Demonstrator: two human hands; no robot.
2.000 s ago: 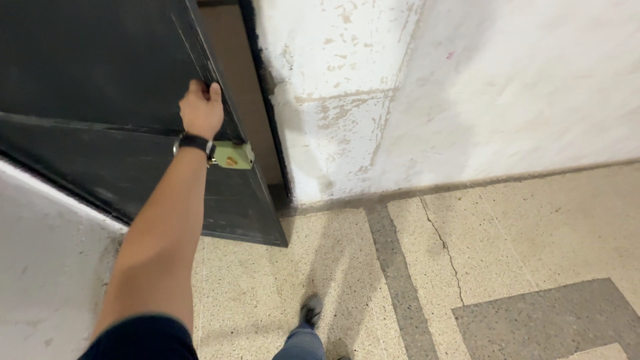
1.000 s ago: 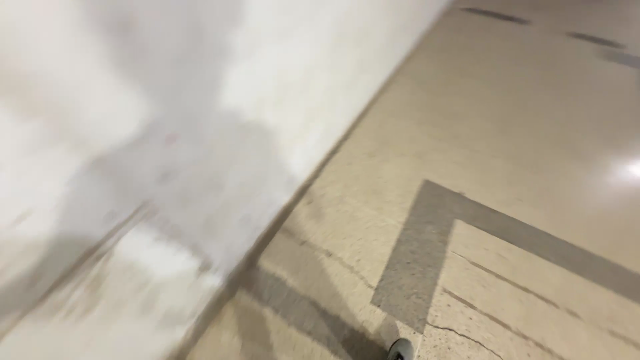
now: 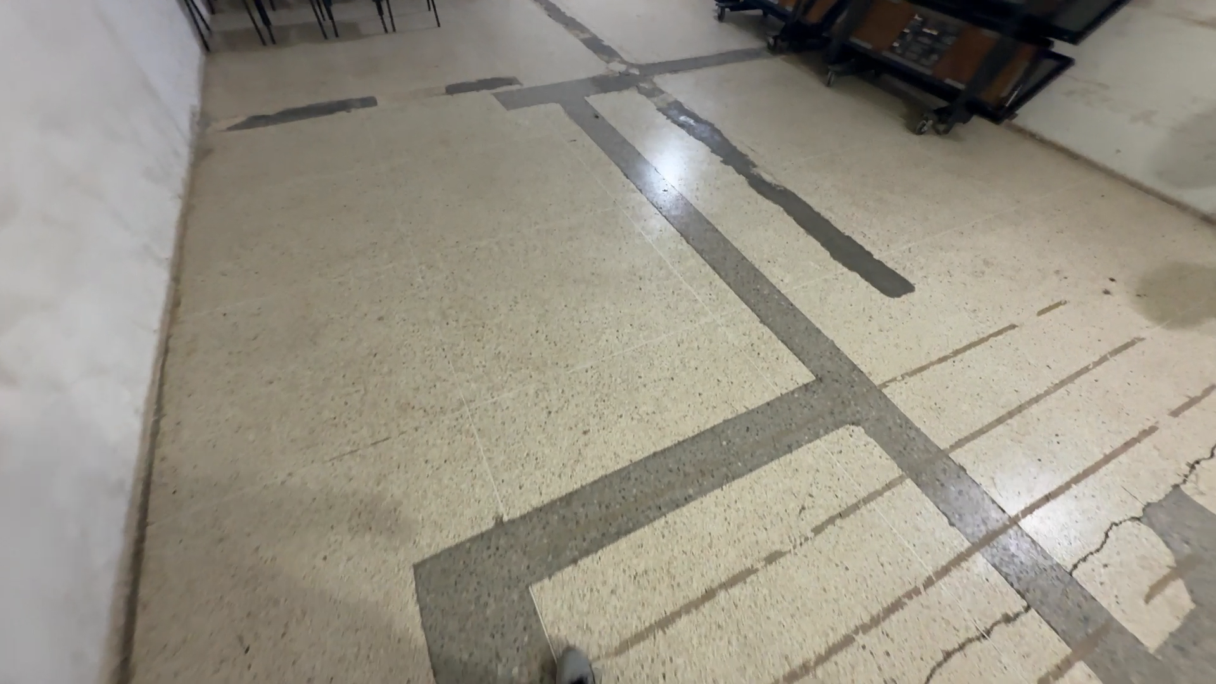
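Observation:
Neither my left hand nor my right hand is in the head view, so what they hold cannot be seen. The tip of one shoe [image 3: 574, 665] shows at the bottom edge, on the speckled terrazzo floor [image 3: 380, 313]. Grey patched strips [image 3: 665, 484] cross the floor in front of the shoe, with thinner brown lines and cracks to the right.
A white wall [image 3: 85, 285] runs along the left. At the upper right stand dark wheeled frames [image 3: 950, 57] with brown panels, near another pale wall [image 3: 1149, 104]. Thin dark furniture legs [image 3: 323, 19] show at the upper left.
Two seconds ago a hand was at the edge of a dark metal door with a padlock-like latch; hand and door have left the view. The view has swung to the open floor.

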